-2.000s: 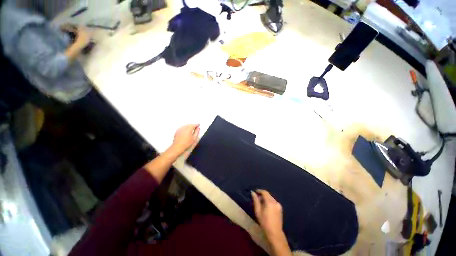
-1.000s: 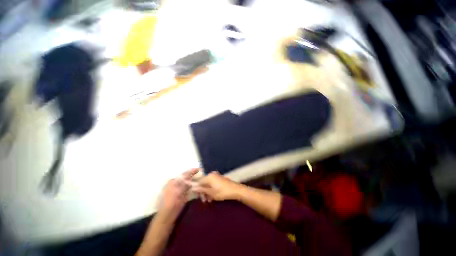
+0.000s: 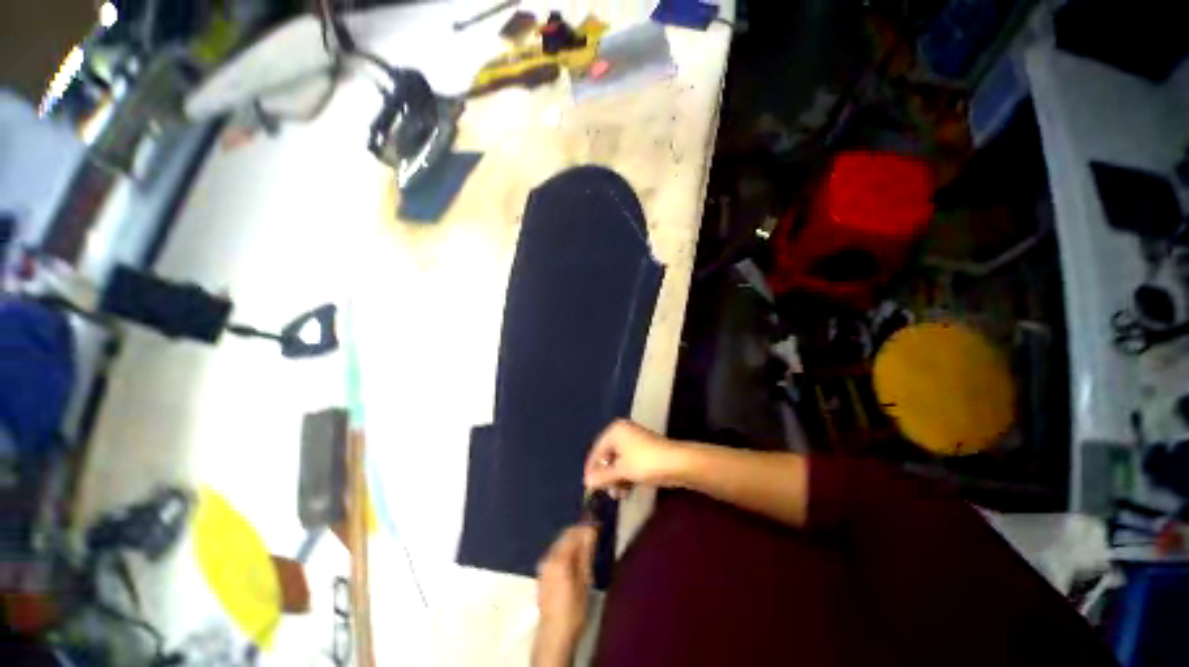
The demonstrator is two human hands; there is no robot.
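Observation:
A dark navy cloth piece (image 3: 567,326) lies flat on the pale table, rounded at the far end, with a small step on its left near side. Pale chalk lines show near its right edge. My right hand (image 3: 629,459) is at its near right edge, fingers curled together. My left hand (image 3: 565,580) is just below, at the near edge. A small dark thing shows between the hands; whether it is cloth or a tool is unclear. What the fingertips hold is hidden.
Beyond the cloth are an iron (image 3: 415,128) and a blue-grey square (image 3: 441,186). At left are a dark grey block (image 3: 322,469), wooden ruler (image 3: 359,547), yellow pattern piece (image 3: 237,567) and phone holder (image 3: 310,332). Right, off the table, are a red stool (image 3: 876,196) and round yellow-topped stool (image 3: 945,388).
The view has swung to the right, so the cloth now runs away from me. My hands were spread, then came together at its narrow end; they are now at its near right edge.

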